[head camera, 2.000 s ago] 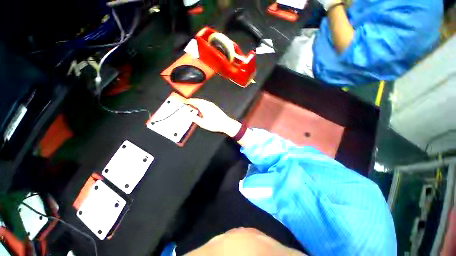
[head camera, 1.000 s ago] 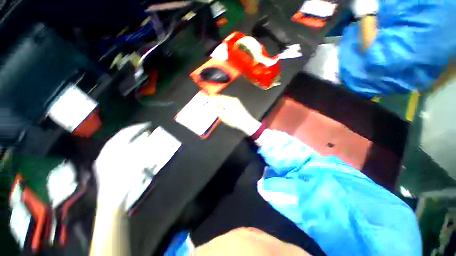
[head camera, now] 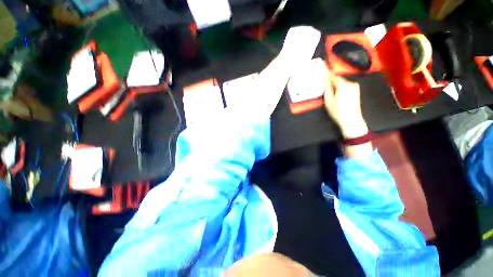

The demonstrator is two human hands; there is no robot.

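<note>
A white square device (head camera: 304, 88) lies on an orange-red pad on the black bench. My right hand (head camera: 344, 103), bare with a dark red wristband, is at the device's right edge. My left hand (head camera: 300, 43), in a white glove, reaches over the device's upper left side; its fingers are blurred, so its grip cannot be told. Two more white devices lie left of it: one on an orange pad (head camera: 201, 100), and one (head camera: 241, 86) partly hidden by my left arm.
A black mouse (head camera: 351, 54) on an orange pad and a red tape dispenser (head camera: 402, 70) stand at the right. A black bin with a pinkish-red sheet (head camera: 408, 184) is below the bench edge. More devices on orange pads (head camera: 82, 76) lie left. Blue sleeves show at both sides.
The view has turned left. My left hand has moved from the left-hand devices to the device by my right hand. My right hand remains at that device's edge.
</note>
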